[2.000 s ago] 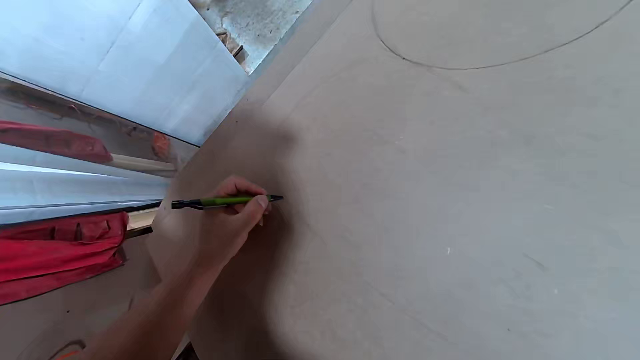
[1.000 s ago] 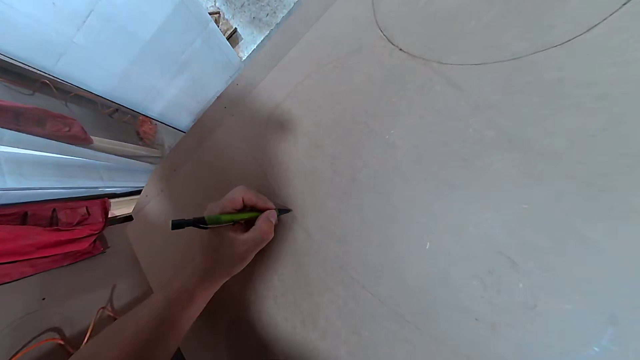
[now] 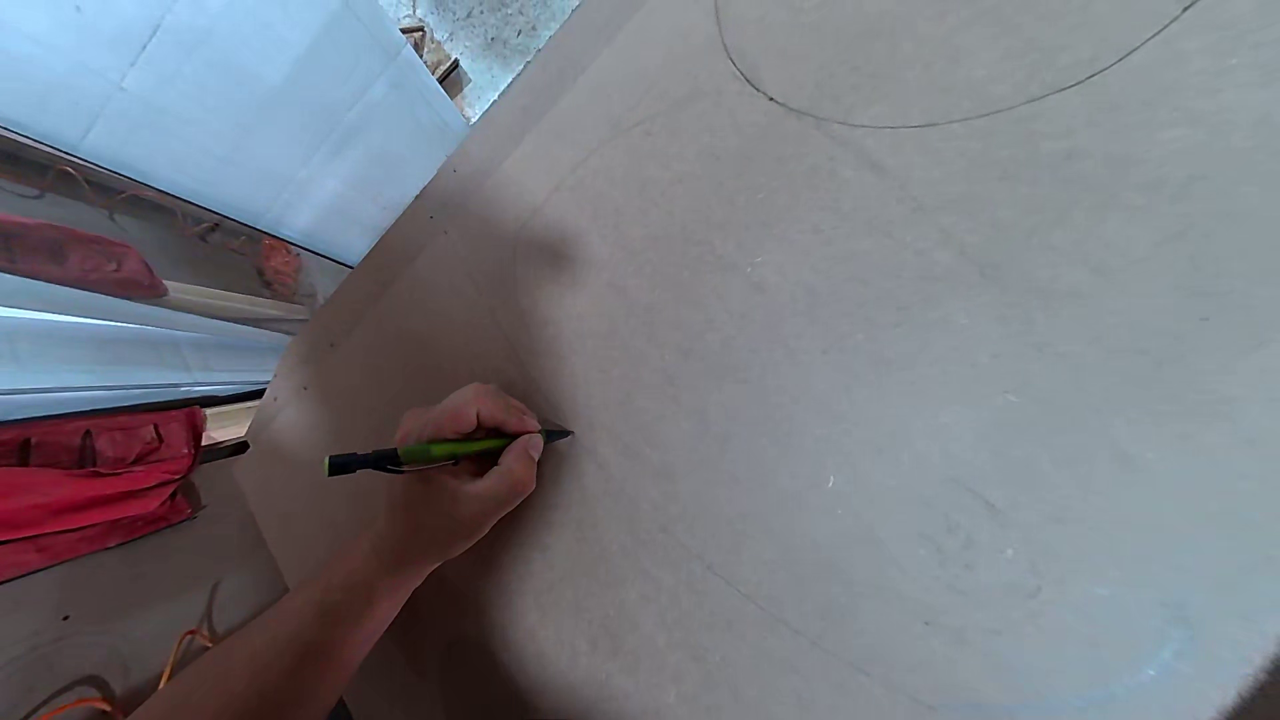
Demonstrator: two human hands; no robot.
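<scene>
My left hand [image 3: 470,475] reaches in from the lower left. It grips a green and black mechanical pencil [image 3: 455,452] between thumb and fingers. The pencil lies nearly level across the view, its dark tip pointing right, at or close to the surface of a broad tan board [image 3: 800,330]. A dark curved line [image 3: 900,127] is drawn on the board at the top. Fainter curved lines run near the upper left and below the middle of the board. The hand's dark shadow falls around it. My right hand is not in view.
Pale blue-white panels [image 3: 250,110] stand beyond the board's upper left edge. At the left are a red fabric item [image 3: 100,480] with loops or pockets, a pale wood strip [image 3: 230,420] and an orange cord [image 3: 180,650] lower down. Wood scraps [image 3: 435,60] lie near the top.
My left hand, still gripping the pencil, has moved a little toward the bottom of the view along the board, away from the dark drawn curve.
</scene>
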